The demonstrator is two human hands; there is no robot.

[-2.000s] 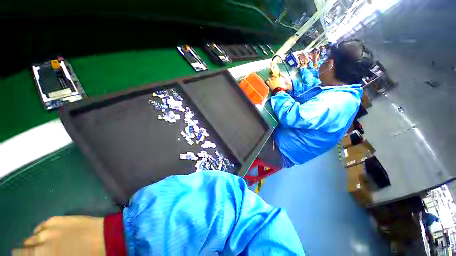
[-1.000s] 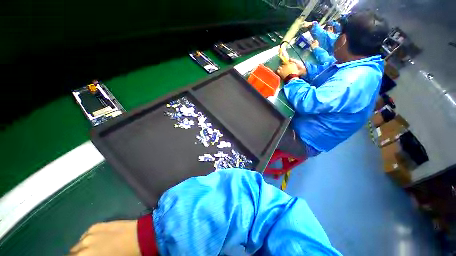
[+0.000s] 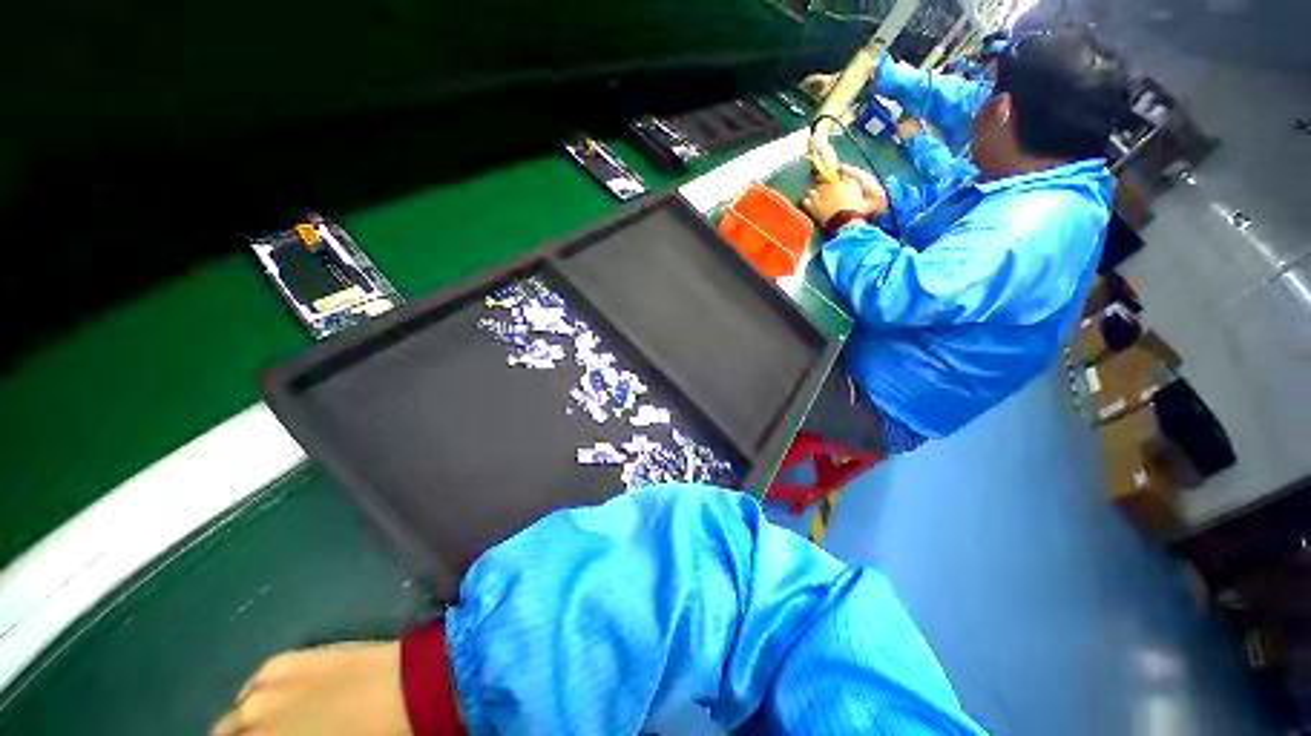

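Note:
My right hand (image 3: 319,693) shows only as its back and wrist at the bottom left edge. Its fingers are cut off by the picture's edge, so what it holds is hidden. My left hand is out of the picture. A black two-section parts tray (image 3: 431,424) lies on the bench just beyond my right forearm. Small blue-and-white boards (image 3: 604,385) are heaped loosely along the divider in its nearer section. My blue sleeve covers the tray's near edge. A phone mid-frame (image 3: 325,276) with an orange-yellow spot lies on the green belt behind the tray.
More phone frames (image 3: 605,167) and a black carrier tray (image 3: 723,127) lie farther along the belt. A white edge strip (image 3: 151,496) divides belt and bench. An orange-red bin (image 3: 766,230) stands beyond the parts tray. A person in blue (image 3: 971,288) sits at right, beside a red stool (image 3: 822,472).
The phone frames have shifted right along the belt. The view has turned since the first frame. My right hand stays low at the bottom left edge.

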